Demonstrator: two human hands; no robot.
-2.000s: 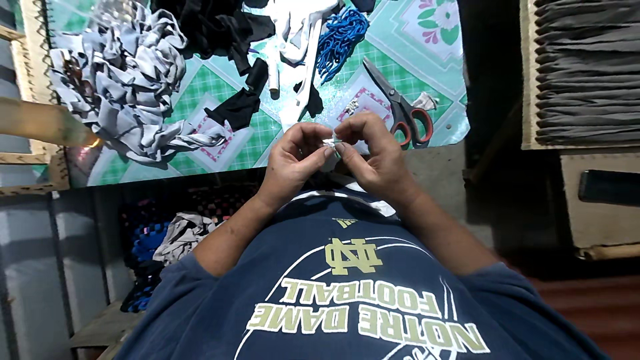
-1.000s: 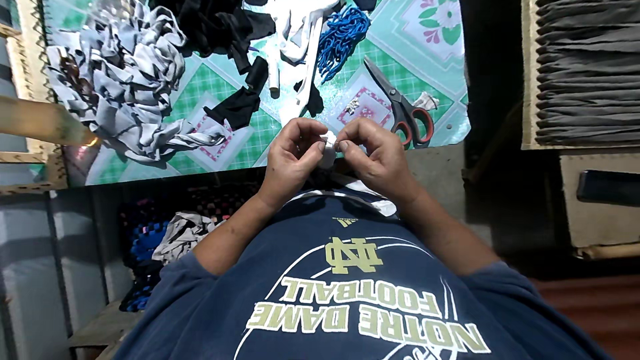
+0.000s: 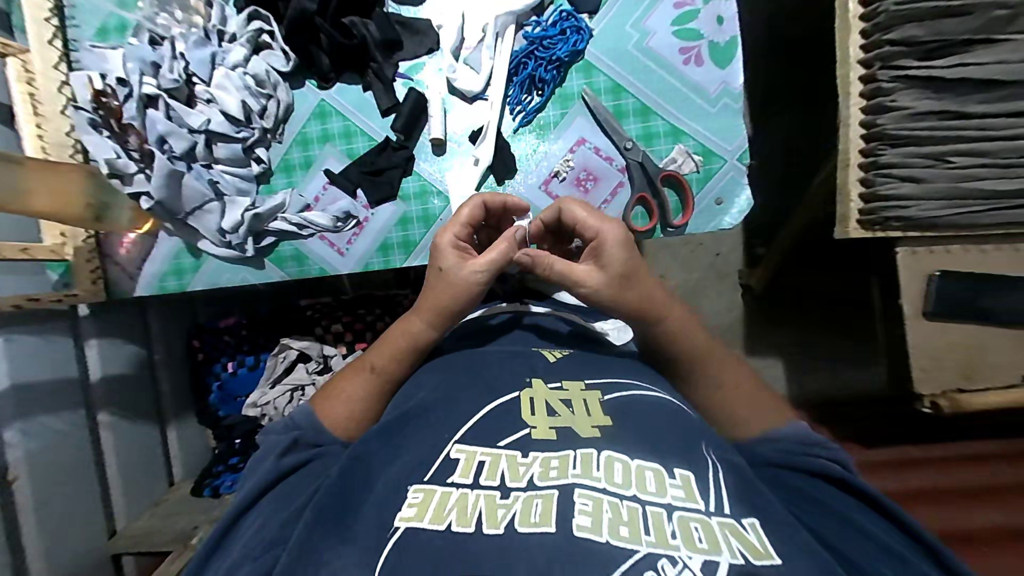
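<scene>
My left hand point(image 3: 478, 252) and my right hand point(image 3: 588, 248) meet at the near edge of the table, fingertips almost touching. Between them is a small piece of white fabric point(image 3: 522, 224), pinched by my left thumb and forefinger; my right thumb and forefinger close on its other side. White fabric strips point(image 3: 494, 96) run up the table beyond the fingers. To the right of my right hand lie scissors point(image 3: 640, 168) with black and red handles, blades apart and pointing away. Blue cords point(image 3: 549, 60) are heaped behind. The rest of the white piece is hidden by my fingers.
A pile of light grey fabric strips point(image 3: 200, 136) covers the table's left side, with black fabric point(image 3: 336, 40) beside it. White scraps point(image 3: 682, 160) lie by the scissors. Folded dark fabric point(image 3: 940, 120) and a phone point(image 3: 974, 299) are at the right. More cloth point(image 3: 292, 376) sits below the table.
My fingers have shifted slightly around the small white piece, and less of it shows than one second ago. The scissors and the fabric piles have stayed in place.
</scene>
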